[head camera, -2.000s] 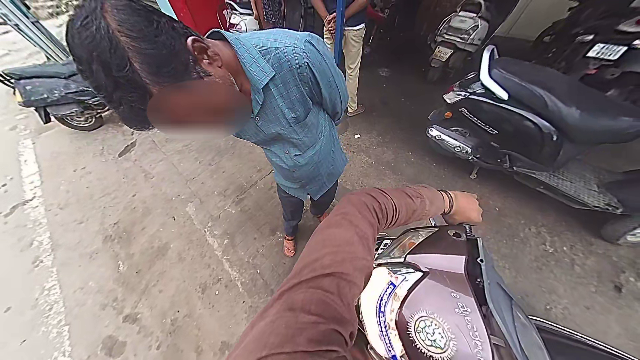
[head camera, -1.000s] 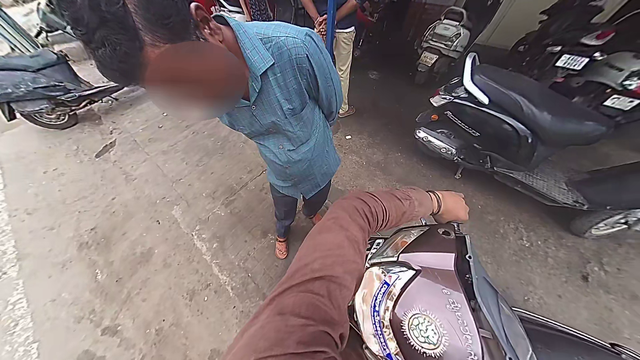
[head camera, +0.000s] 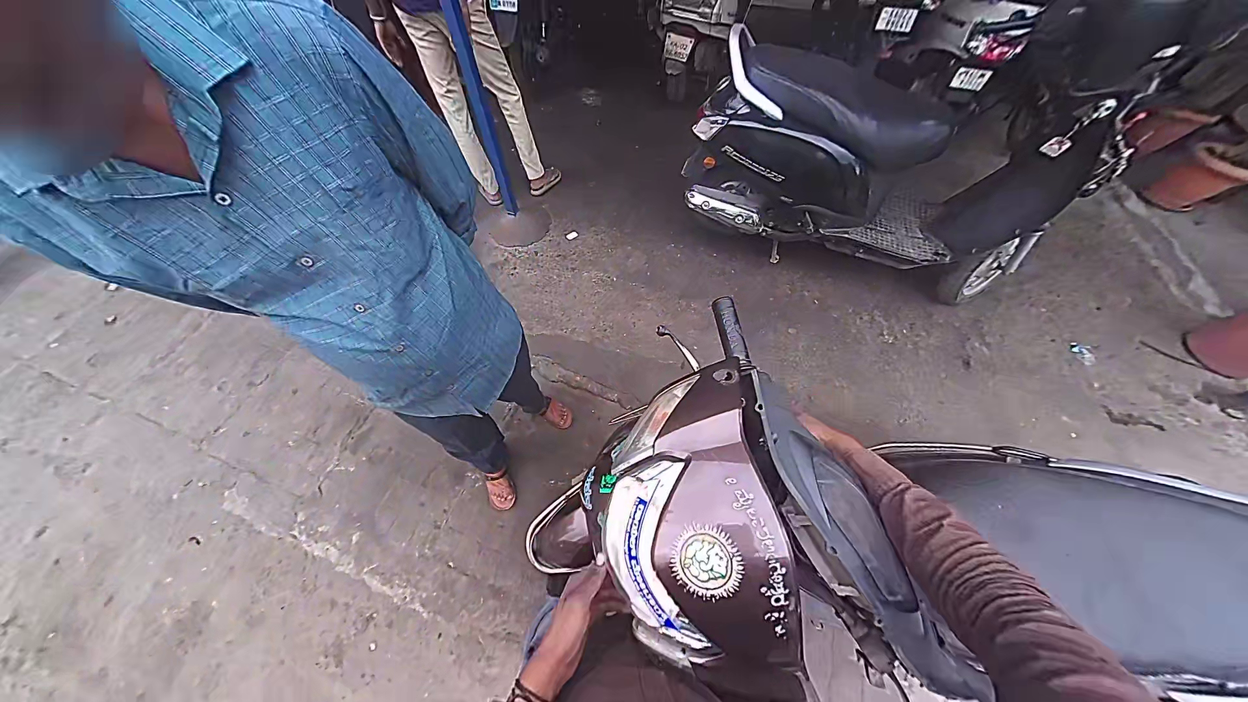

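Observation:
A maroon scooter's front apron (head camera: 721,526), bearing a round sun-like sticker, writing and a white and blue strip, fills the lower middle. My left hand (head camera: 580,609), with a bracelet at the wrist, touches the apron's lower left edge; its fingertips are hidden. My right arm, in a brown sleeve, reaches behind the dark leg shield (head camera: 829,507), and only a bit of my right hand (head camera: 824,431) shows there. What it touches is hidden. The black handlebar grip (head camera: 728,327) and its brake lever (head camera: 678,346) stand up beyond the apron, with no hand on them.
A person in a blue checked shirt (head camera: 361,244) stands close at the left, on the pavement. Behind are a blue pole (head camera: 478,107) and another person in light trousers (head camera: 507,97). A black scooter (head camera: 829,127) is parked beyond, with terracotta-coloured pots (head camera: 1194,180) at the right.
The handlebar grip, held by my braceleted hand before, is now free. That hand is down at the apron's edge, and my other arm has come into view at the right. The view has shifted.

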